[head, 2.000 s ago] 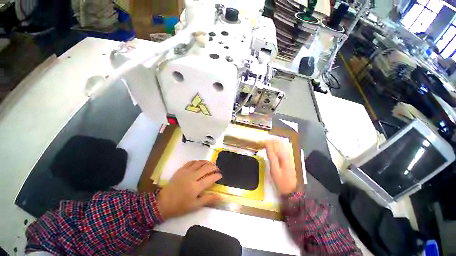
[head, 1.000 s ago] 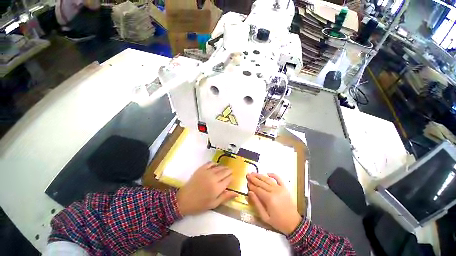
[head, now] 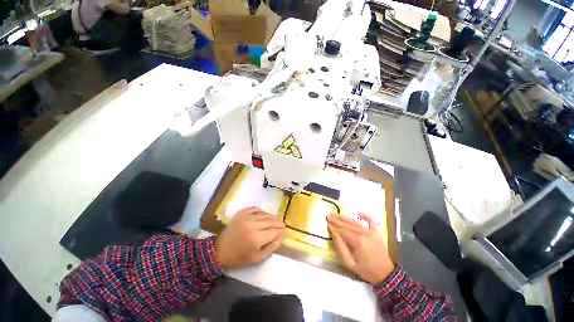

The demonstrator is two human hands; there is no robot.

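Observation:
The yellow-edged template (head: 234,190) with its brown border lies on the machine bed under the sewing head (head: 292,141). The amber flap (head: 307,216) lies flat over the template window, with a dark rounded outline showing in it. A small dark strip shows just behind the flap. My left hand (head: 250,238) rests flat at the flap's left edge and grips nothing. My right hand (head: 362,246) lies on the right part of the template, fingertips at the outline's right side, gripping nothing. The needle area is partly hidden by the head.
A black rounded piece (head: 153,200) lies left of the template, another (head: 265,308) at the front edge of view, and one (head: 437,238) to the right. A dark heap (head: 494,292) lies beside the control screen (head: 535,234). Thread cones (head: 430,25) stand behind.
Two seconds ago the black panel showed uncovered in the window; the amber flap now covers it. Since one second ago, the template and both hands have shifted slightly right relative to the head.

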